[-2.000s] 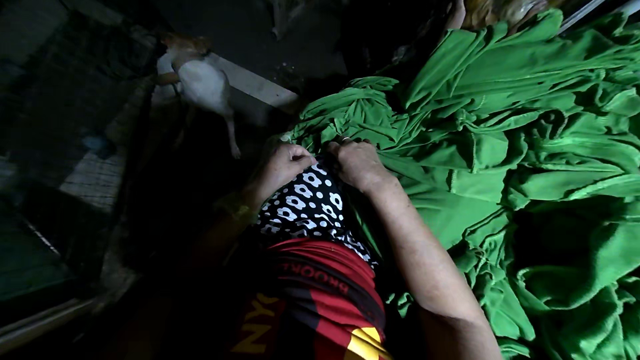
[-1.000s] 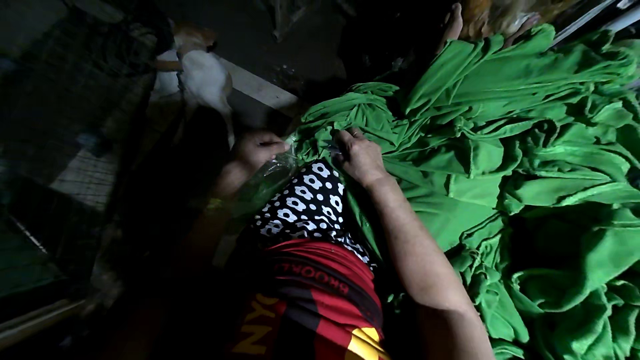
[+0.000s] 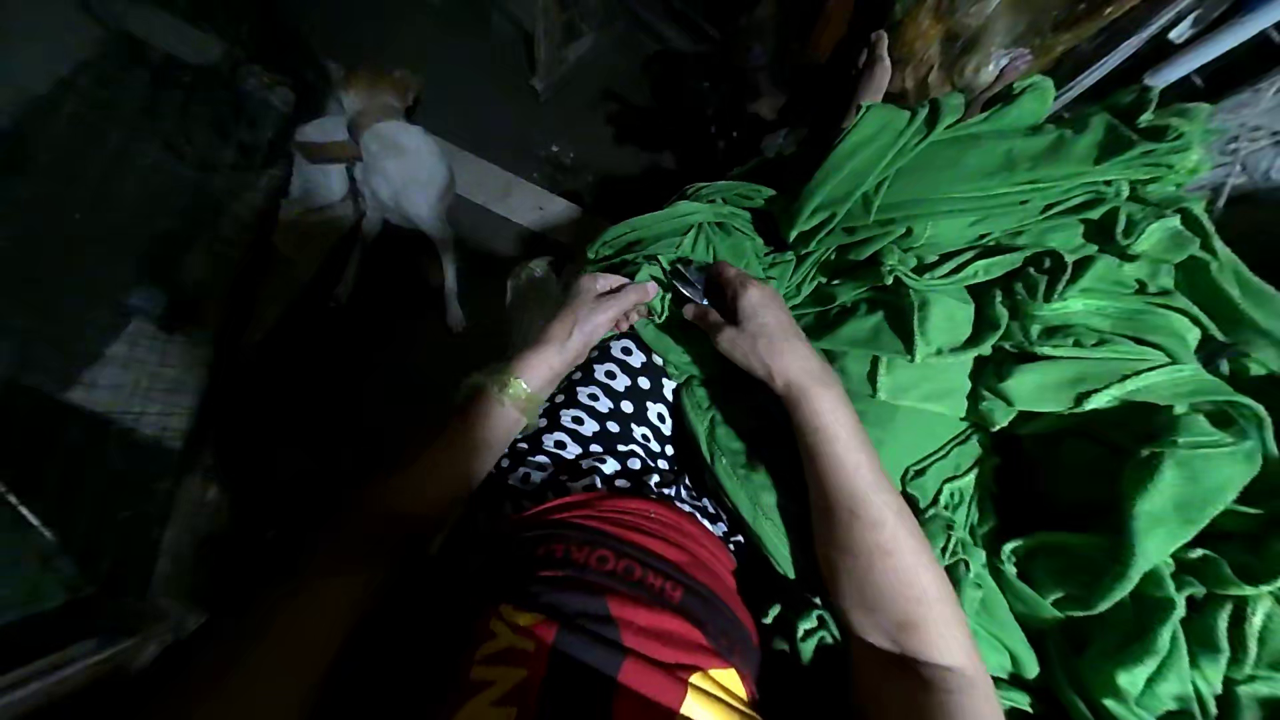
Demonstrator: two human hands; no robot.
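Note:
Gathered green fabric (image 3: 920,410) lies in a large rumpled heap across the right side and over the lap. My left hand (image 3: 605,310) pinches an edge of it between thumb and fingers above the flower-print cloth (image 3: 600,410) on my leg. In my right hand (image 3: 745,320) is a small metal cutting tool (image 3: 690,283), perhaps thread snips, its tip pointing toward the pinched fabric. The two hands are close together but apart. A yellowish band circles my left wrist.
A white and brown dog (image 3: 405,175) stands on the dark floor at upper left. Part of another person's foot (image 3: 873,68) shows beyond the heap. Pale rods or pipes (image 3: 1215,45) lie at the upper right. Wire mesh (image 3: 140,385) is at the left.
My left hand, away to the left beside clear plastic one second ago, has come back in toward my right hand and now holds the green fabric. The dog has shifted its stance.

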